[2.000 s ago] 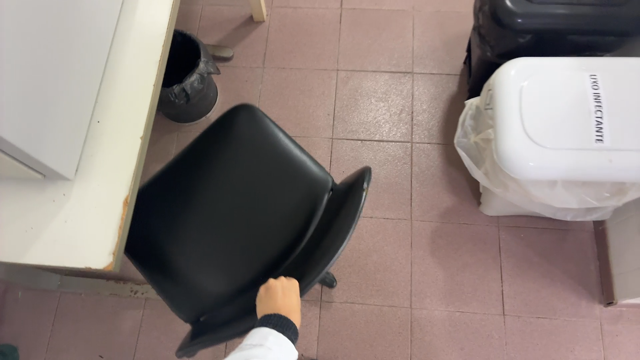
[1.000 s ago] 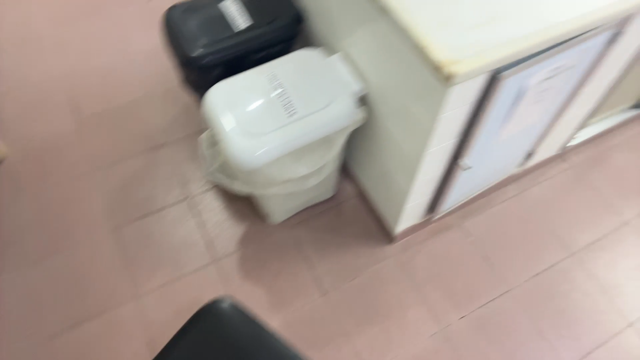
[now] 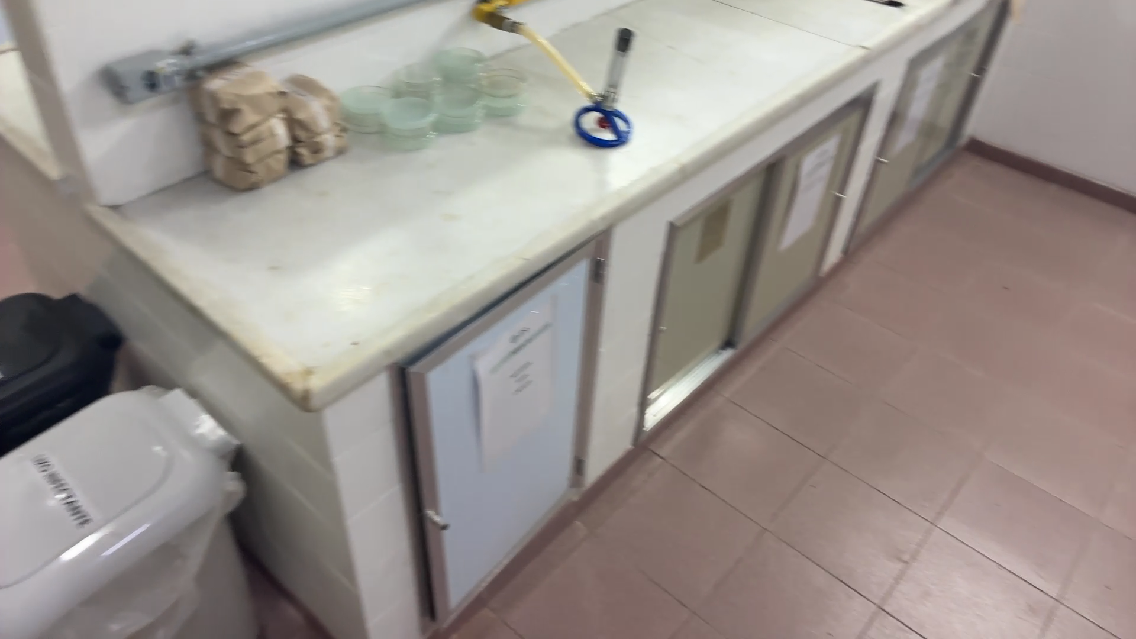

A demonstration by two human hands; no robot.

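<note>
Neither of my hands shows in the head view now. A pale stone lab bench [image 3: 426, 231] runs from the left toward the upper right. On it stand stacks of glass or clear plastic Petri dishes [image 3: 410, 120] with greenish contents. Brown paper-wrapped packages [image 3: 248, 133] are piled to their left, against the wall. A Bunsen burner [image 3: 612, 89] with a blue ring base stands to the right of the dishes, joined by a pale hose [image 3: 557, 60] to a yellow gas valve [image 3: 491, 12] at the wall.
At the lower left a white lidded bin [image 3: 98, 497] with a plastic liner stands beside the bench end, a black bin [image 3: 44, 355] behind it. Below the benchtop are a light blue cupboard door [image 3: 515, 399] with a paper and sliding doors [image 3: 710, 284]. Reddish floor tiles [image 3: 843, 479] lie in front.
Two seconds ago one of my hands was at the backrest of a black chair; now neither hand nor chair is in view. The view has swung right to the bench.
</note>
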